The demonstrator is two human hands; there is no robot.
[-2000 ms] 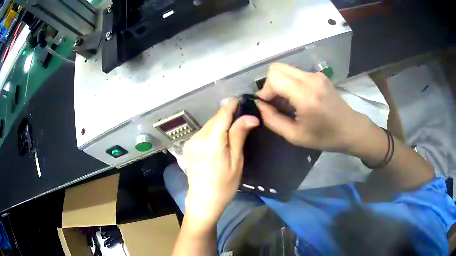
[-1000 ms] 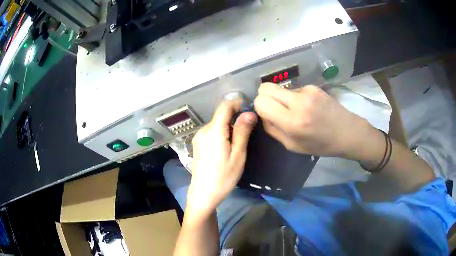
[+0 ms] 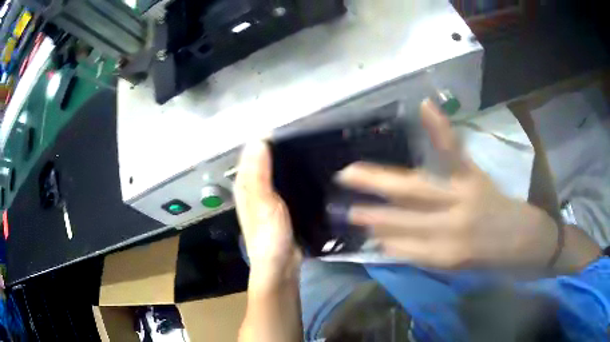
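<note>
A flat black housing shell (image 3: pixel 308 180) is held up over the lap, in front of the press's control face. My left hand (image 3: pixel 262 207) grips the shell along its left edge. My right hand (image 3: pixel 435 207) is blurred, with its fingers spread over the shell's right part; whether they touch it cannot be told. A small dark bluish spot shows near the right fingertips, too blurred to name.
The white-topped press (image 3: pixel 281 93) stands just beyond the shell, with a black fixture (image 3: pixel 200 47) on top and green buttons (image 3: pixel 212 196) on its front. An open small carton (image 3: pixel 137 280) is below at left. White sheets (image 3: pixel 568 140) lie at right.
The shell has been raised and turned to face the camera. My right hand has let go of the shell's upper end, opened, and moved lower right. My left hand has shifted to the left edge.
</note>
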